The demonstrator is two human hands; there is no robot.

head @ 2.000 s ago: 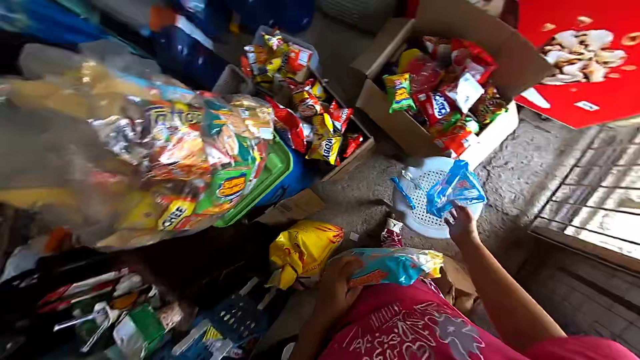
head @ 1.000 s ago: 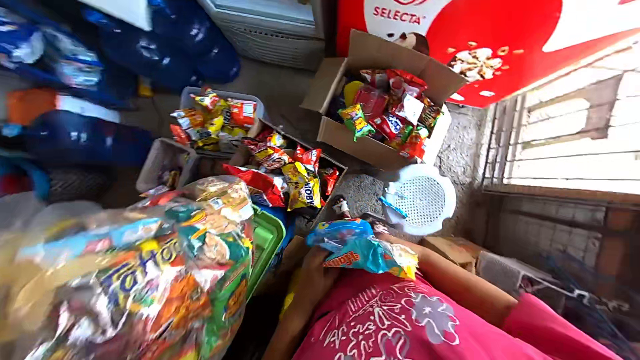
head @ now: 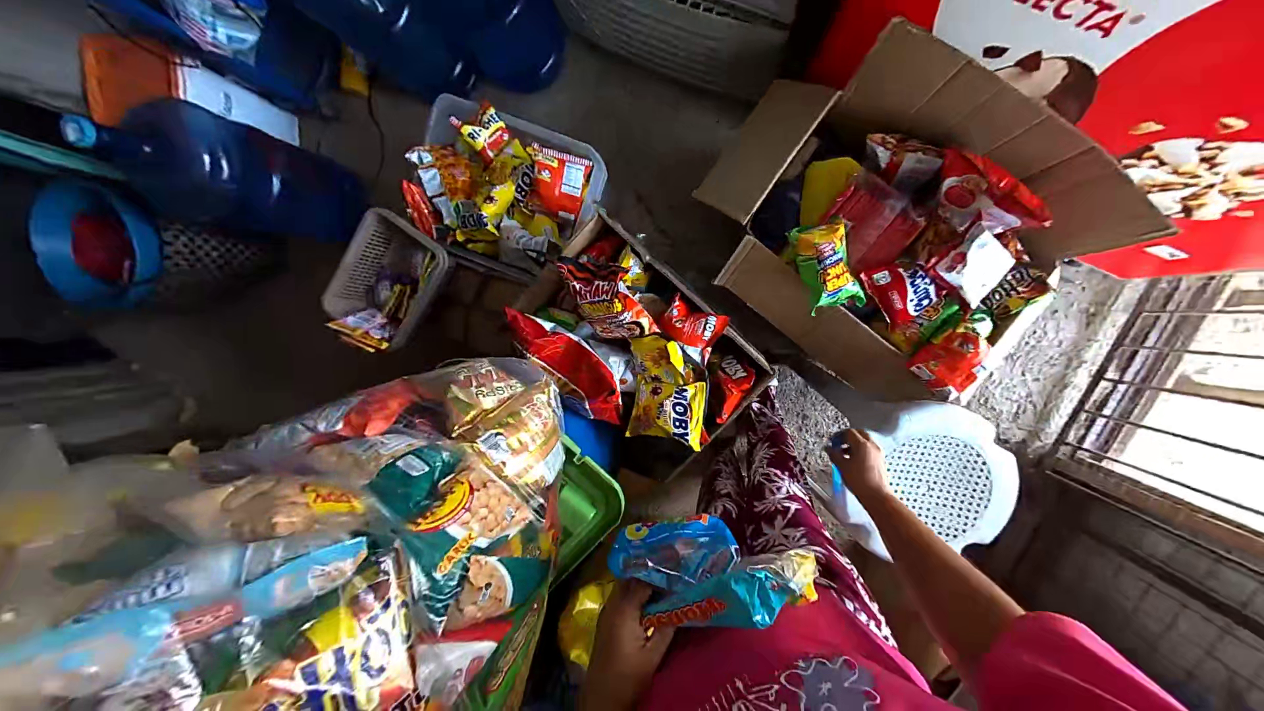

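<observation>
My left hand (head: 627,632) grips a blue snack packet (head: 726,597) against the lap, with another blue plastic packet (head: 673,553) lying just above it. Out to the right, my right hand (head: 861,462) is closed around a small blue item (head: 837,486) at the left edge of a white plastic stool (head: 938,474); what the item is cannot be told. Beyond the lap stand a cardboard tray (head: 743,360) of snack packs and an open cardboard box (head: 825,341) holding more packs.
A large clear bag of snack packs (head: 395,533) fills the lower left, beside a green basket (head: 591,494). Grey plastic baskets (head: 597,163) (head: 341,272) and blue water containers (head: 237,178) stand farther back. A barred window (head: 1165,395) is at right.
My right hand has moved from the packets at the lap out to the stool, where the small blue item lay a second ago. My left hand stays on the packets.
</observation>
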